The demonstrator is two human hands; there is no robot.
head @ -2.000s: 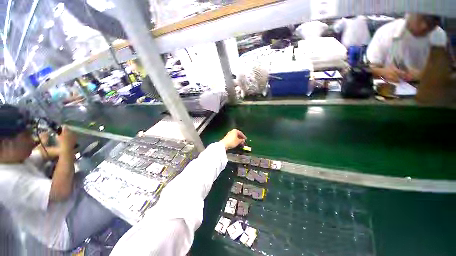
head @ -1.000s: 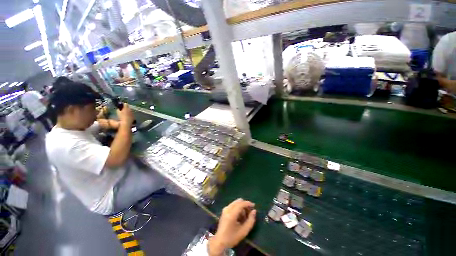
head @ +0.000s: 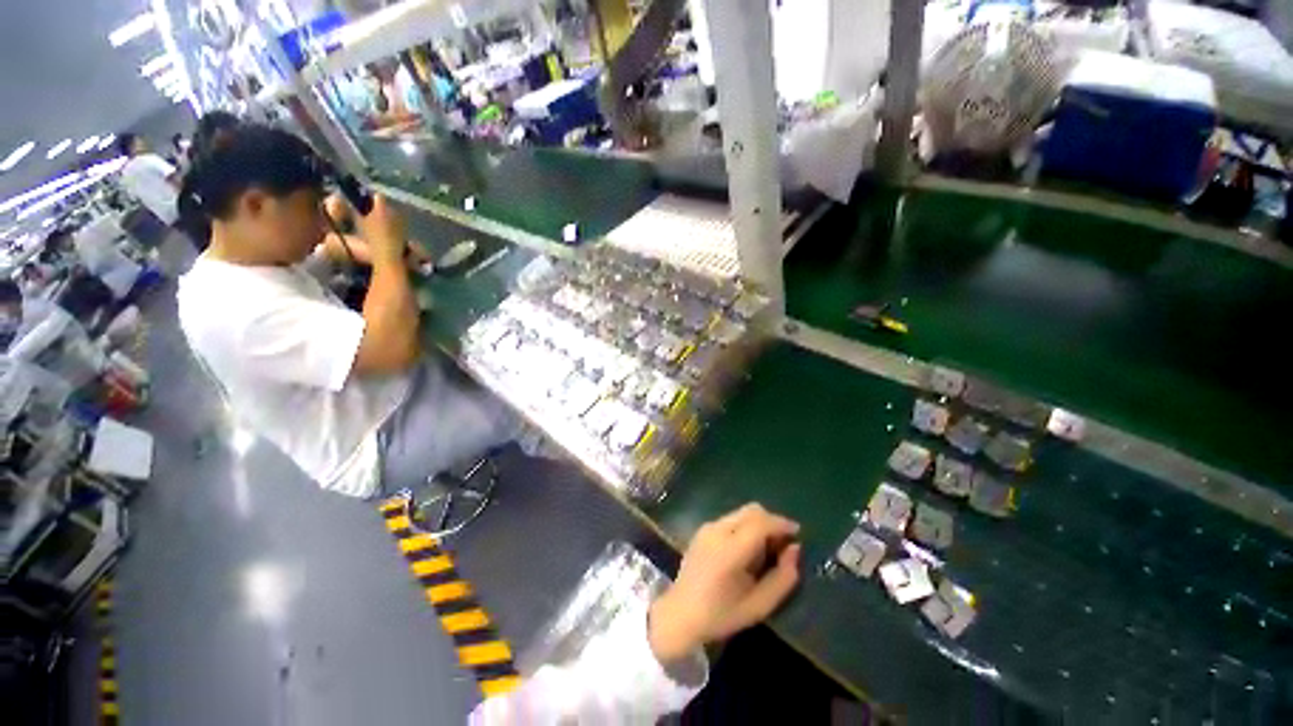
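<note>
My left hand [head: 730, 574] is low in the middle, over the near edge of the green bench, with its fingers loosely curled and nothing visible in them. My right hand is out of the picture. To the right of my left hand, grey and white square units [head: 910, 460] lie in short rows at the left side of a clear tray [head: 1134, 567]. Some have yellow edges. A white square [head: 1066, 424] lies near the rail. A small dark unit with a yellow strip [head: 882, 319] lies on the green belt beyond the rail.
A glossy stack of filled trays [head: 596, 348] stands left of my hand. A pale post [head: 747, 156] rises behind it. A person [head: 277, 333] sits at the left. Yellow-black floor tape [head: 454, 610] and a blue box [head: 1130, 135] show.
My left hand has drawn back from over the belt rail to the near bench edge. A dark unit with yellow now lies on the belt. The view has swung left and down.
</note>
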